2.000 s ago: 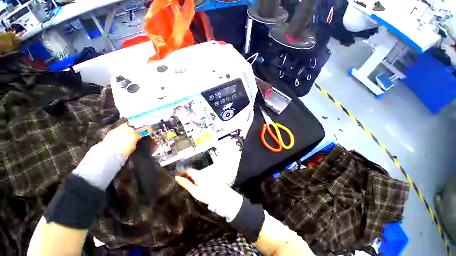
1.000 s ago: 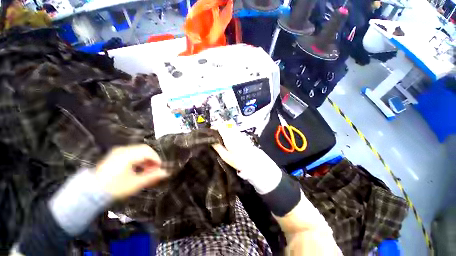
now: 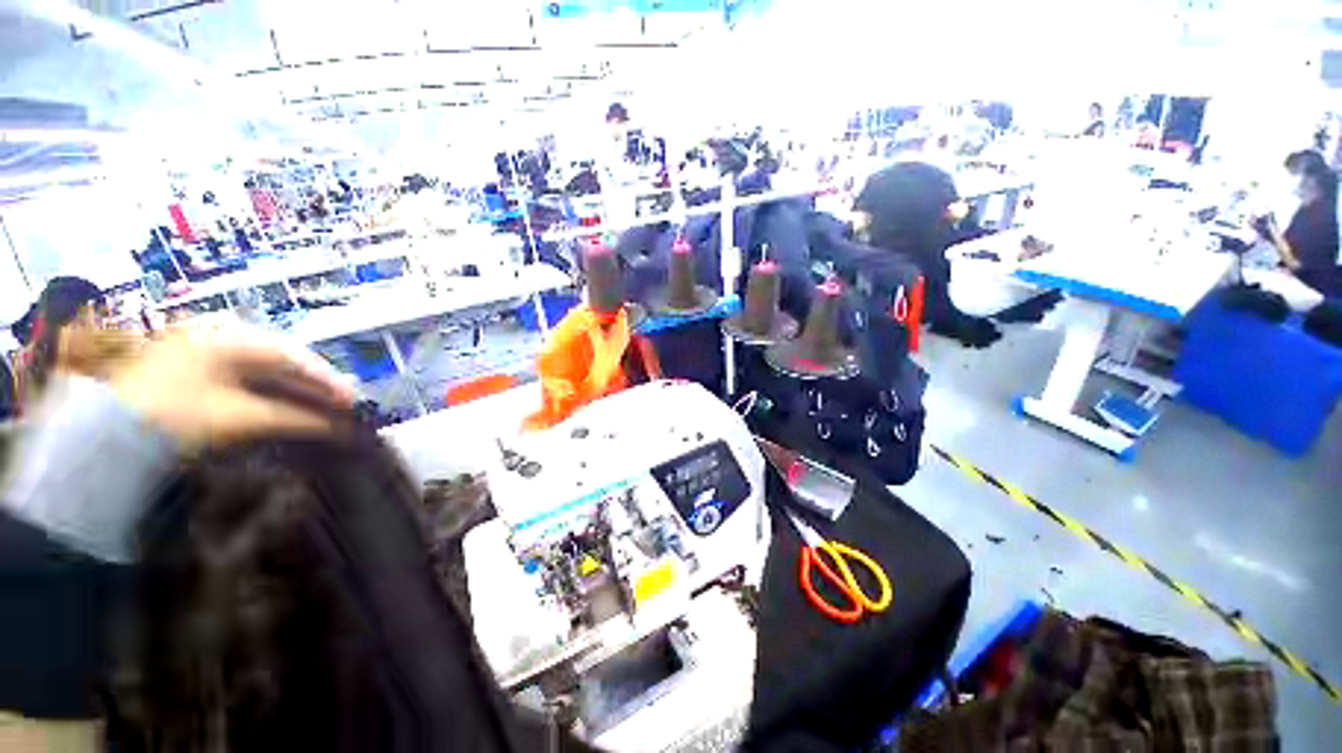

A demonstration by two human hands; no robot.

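My left hand [image 3: 221, 386] is raised at the left, blurred, its fingers over the top of a dark plaid garment [image 3: 280, 589] that hangs down in front of the left side. My right hand is not in view. The white overlock machine [image 3: 618, 441] stands in the centre with its needle area [image 3: 589, 566] uncovered by cloth. The dark opening [image 3: 633, 677] below the cloth plate shows. Scissors [image 3: 839, 574] with orange and yellow handles lie on the black surface right of the machine.
A small clear box [image 3: 817, 486] lies beside the scissors. A plaid heap [image 3: 1104, 691] sits over a blue bin at lower right. Thread cones [image 3: 762, 302] and an orange bag [image 3: 581, 361] are behind the machine. Other tables and several people are farther back.
The view has tilted up. My left hand has risen with the plaid garment at the left. My right hand has left the picture, and the cloth has left the machine's front.
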